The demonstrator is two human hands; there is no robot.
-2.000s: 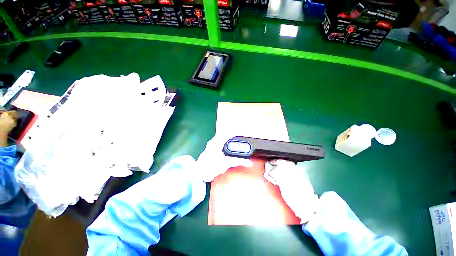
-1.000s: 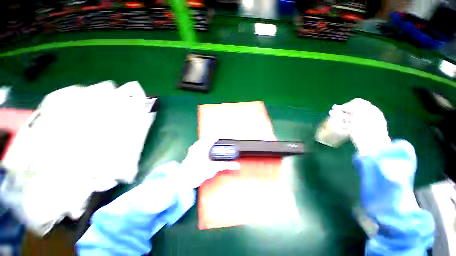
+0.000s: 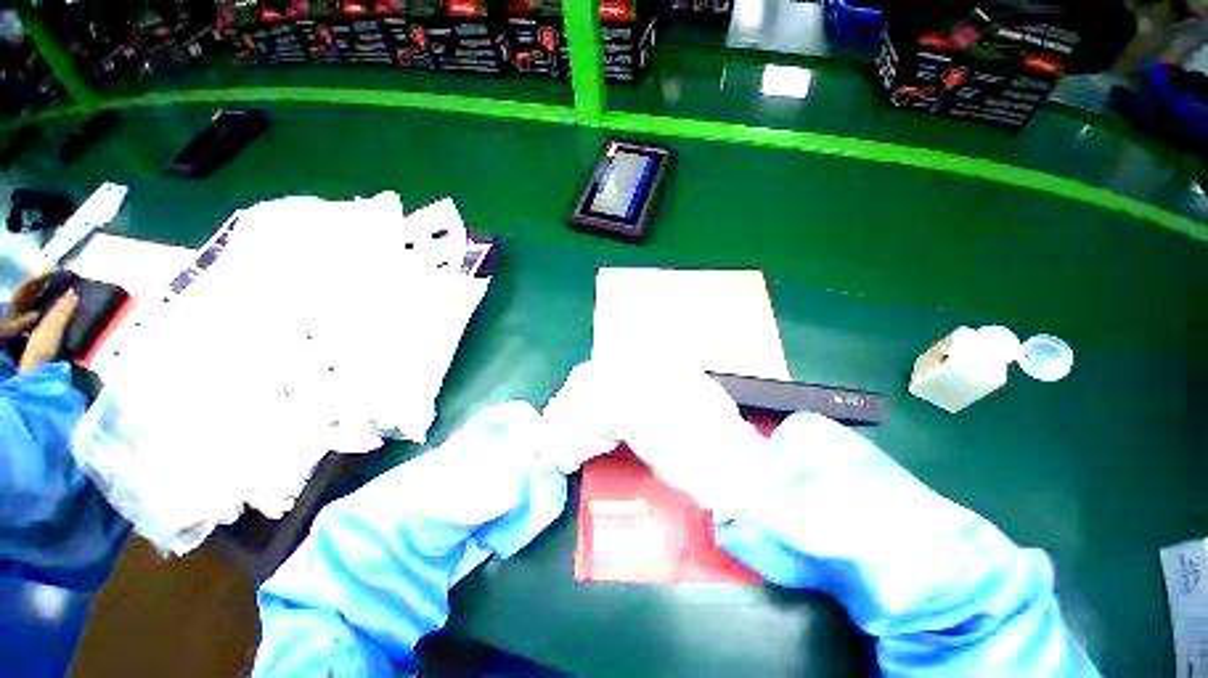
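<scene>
A black tablet (image 3: 808,399) is held edge-on above the red-pink mat (image 3: 645,530). My left hand (image 3: 583,413), in a white glove, is at the tablet's left end and grips it. My right hand (image 3: 696,431), also gloved, lies across the left part of the tablet and hides its blue-rimmed end. The gloves are overexposed and merge, so the fingers and any wipe in the right hand cannot be made out. A squarish white bottle (image 3: 959,371) with its round cap open stands to the right of the mat.
A large heap of white plastic bags (image 3: 285,344) lies at left. Another tablet (image 3: 621,190) lies farther back. Another person's hands (image 3: 50,318) hold a black unit at far left. Retail boxes (image 3: 974,60) stand behind the green rail. A white box (image 3: 1187,603) is at the right edge.
My right hand was at the bottle one second ago and is now over the tablet's left end. The bottle stands on the bench with its cap open. My left hand still holds the tablet.
</scene>
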